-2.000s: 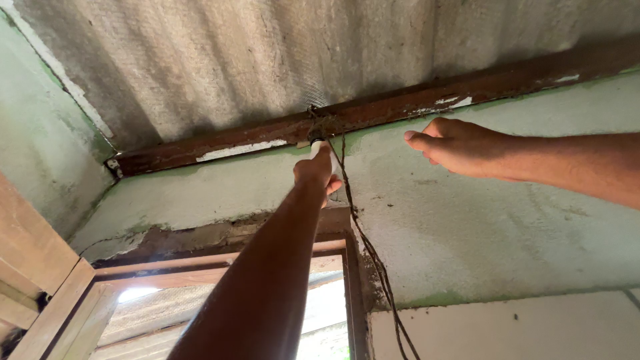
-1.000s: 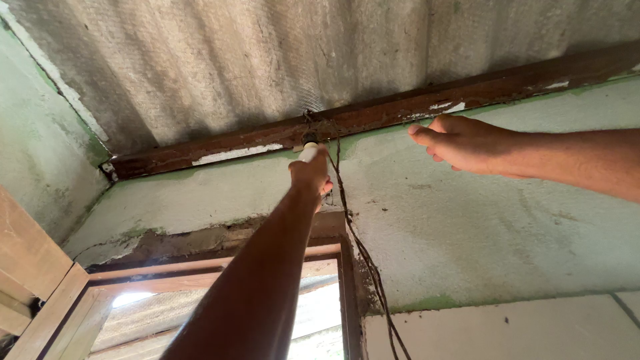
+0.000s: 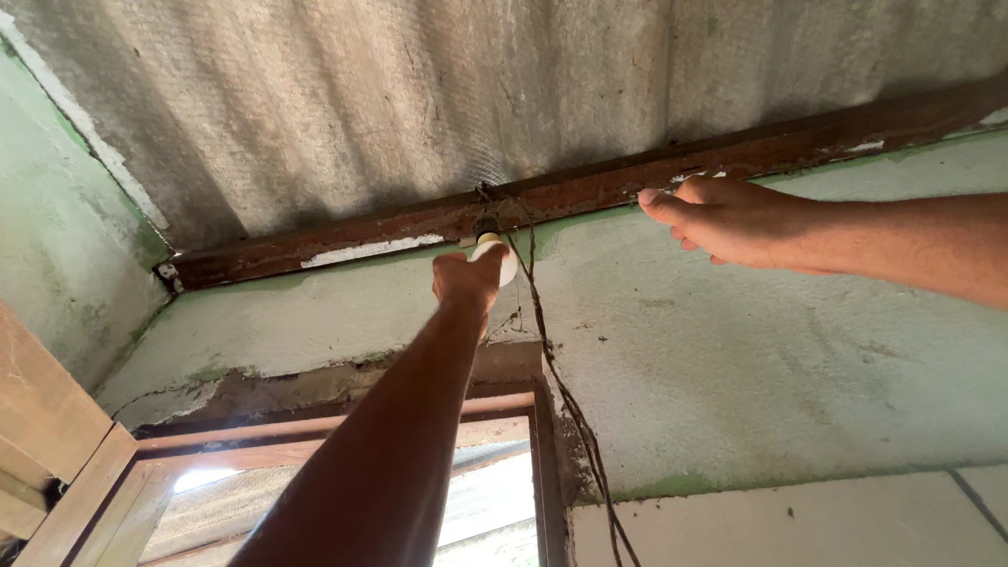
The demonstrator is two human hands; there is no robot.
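Note:
Raised at the centre, my left hand (image 3: 466, 282) has its fingers around a white light bulb (image 3: 504, 266). The bulb's base meets a dark lamp socket (image 3: 487, 228) at the reddish-brown wooden beam (image 3: 583, 189). Twisted dark electrical wires (image 3: 571, 402) hang from the beam just right of that hand. To the right, my right hand (image 3: 720, 220) is held up near the beam with the thumb out and the fingers curled. No object shows in it, though its palm is partly hidden.
Corrugated roofing sheets (image 3: 394, 102) lie above the beam. Below are a green-white plastered wall (image 3: 748, 354) and a wooden window frame (image 3: 543, 472). Wooden boards (image 3: 39, 386) stand at the lower left, and pale tiles (image 3: 787, 520) cover the lower right wall.
The left hand's grip on the bulb has shifted, and more of the bulb's rounded part now shows. The right hand stays raised beside the beam.

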